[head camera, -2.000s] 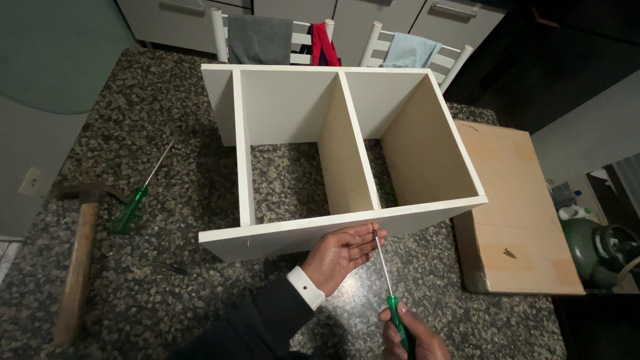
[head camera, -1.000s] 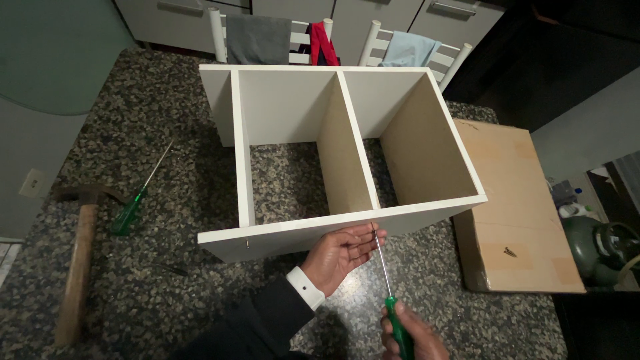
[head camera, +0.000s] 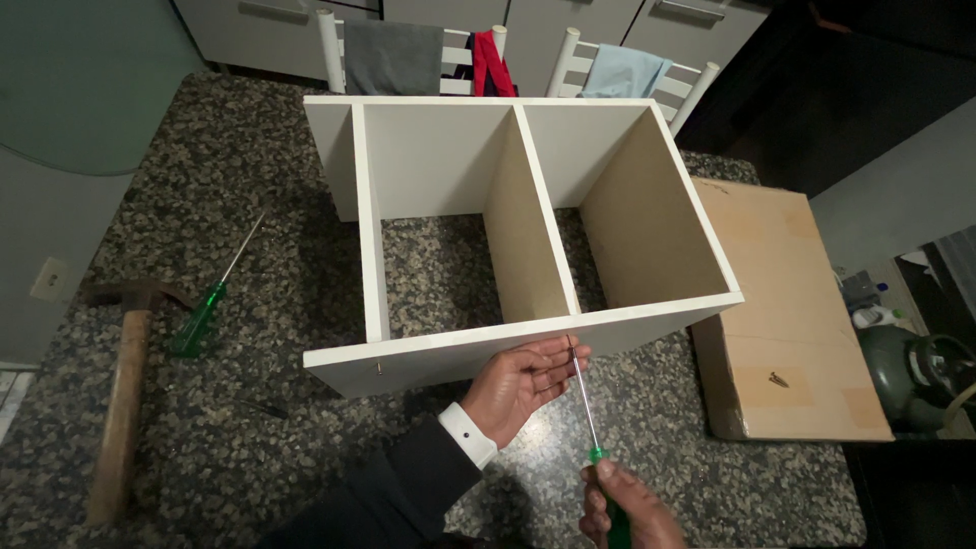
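Observation:
A white panel shelf unit (head camera: 526, 328) lies on the granite table, its open compartments facing up. My right hand (head camera: 633, 507) grips the green handle of a screwdriver (head camera: 585, 396), whose tip points at the near side panel, level with the middle divider. My left hand (head camera: 526, 389) is at that panel, palm up, its fingertips around the screwdriver tip and a small screw (head camera: 569, 341). Whether the fingers pinch the screw or steady the shaft, I cannot tell. Another screw (head camera: 379, 367) sticks out of the same panel further left.
On the left lie a claw hammer (head camera: 126, 404) with a wooden handle and a second green screwdriver (head camera: 200, 320). A cardboard box (head camera: 785, 305) on the right carries several loose screws (head camera: 778, 380). Two white chairs with cloths stand beyond the far edge of the granite table (head camera: 229, 465).

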